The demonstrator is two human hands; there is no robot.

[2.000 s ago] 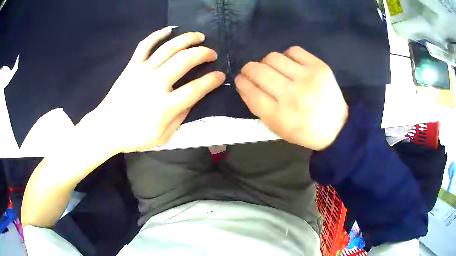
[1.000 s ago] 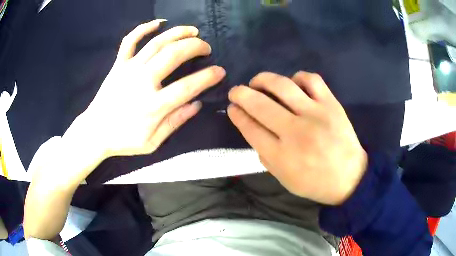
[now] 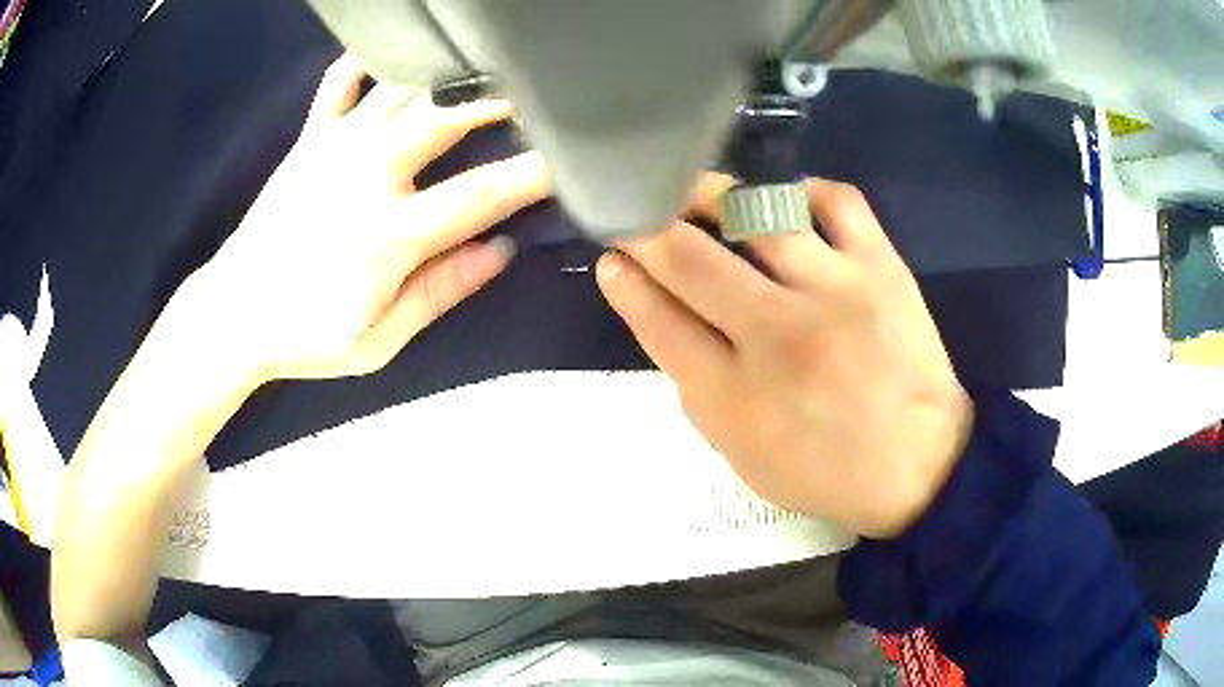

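A large navy-black garment panel lies flat on the white table under the machine head. A short pale line shows on it between my hands. My left hand lies on the cloth at the left, fingers apart, thumb toward the pale line, some fingertips near the machine head. My right hand rests on the cloth at the right, its index fingertip beside the pale line, other fingertips partly behind the machine and its ribbed knob. The needle area is hidden.
The white table edge has fine printed markings. A second ribbed knob is at the upper right. A blue tool and a dark device lie at the right. Red basket parts show below my right sleeve.
The machine head has come into view over the cloth and now covers the gathered seam area. More of the table front shows. My hands stay flat on the cloth, slightly farther apart.
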